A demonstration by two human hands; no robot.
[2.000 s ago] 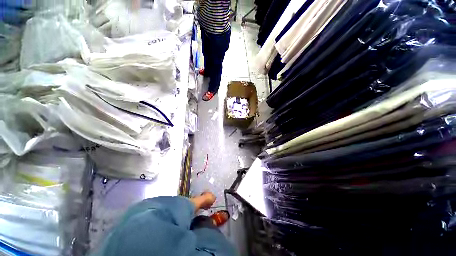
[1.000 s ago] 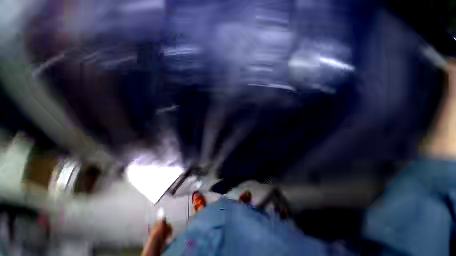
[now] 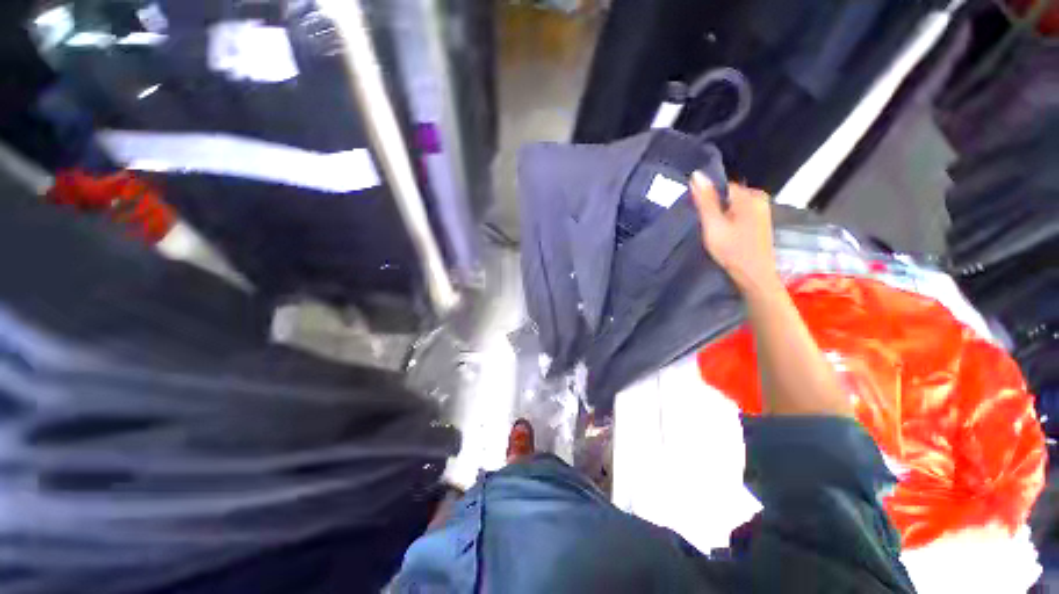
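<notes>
My right hand (image 3: 734,232) grips a dark grey suit jacket (image 3: 571,215) at the collar, below the hook of its black hanger (image 3: 722,102). The jacket hangs unbagged, tilted, with a white label (image 3: 665,190) inside the neck. Its lower part hangs beside a white-topped table (image 3: 685,453). My left hand is not clearly seen; a small, blurred, skin-toned patch beside my clothes at the bottom may be part of it.
A crumpled orange-red plastic bag (image 3: 906,395) lies on the table at the right. Dark garments (image 3: 197,429) fill the left, blurred. More dark garments (image 3: 801,70) hang behind the jacket. Clear film (image 3: 447,360) shows low in the middle, near my foot.
The view has swung from the white bags and aisle, past dark bagged garments, to the red bag and table. My right hand has come into view, holding the grey jacket.
</notes>
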